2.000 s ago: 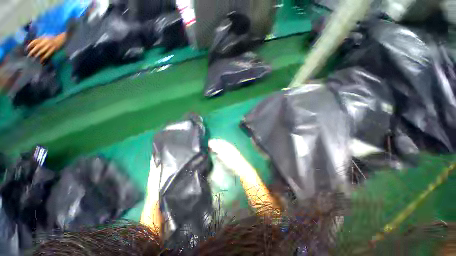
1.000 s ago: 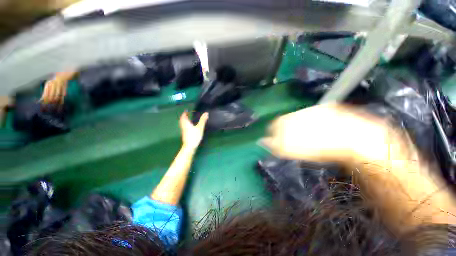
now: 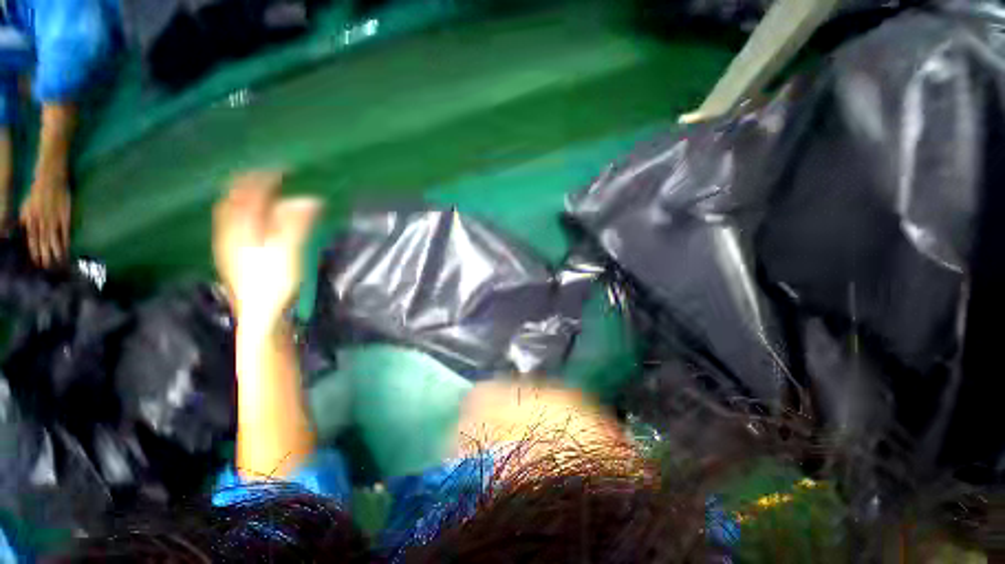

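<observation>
A shiny black plastic bag (image 3: 441, 275) lies crumpled across the green worktop (image 3: 391, 402) in front of me. My left hand (image 3: 262, 237) is blurred, raised left of the bag at the edge of the green conveyor belt (image 3: 441, 105). Its fingers are apart, and nothing shows in it. My right hand (image 3: 540, 424) is low in the middle, below the bag's near edge. It is blurred and partly hidden by hair, so its fingers and any hold on the bag cannot be made out.
A large heap of black bags (image 3: 871, 209) fills the right side. More crumpled bags (image 3: 165, 375) lie at the left. A pale slanting post (image 3: 760, 61) stands beyond the right heap. Another person's hand (image 3: 46, 215) and blue sleeve are at the upper left.
The view has tilted down and the overhead shelf has left it. A black bag now lies on the worktop before me. My left hand shows further left; my right hand is lower and nearer my body.
</observation>
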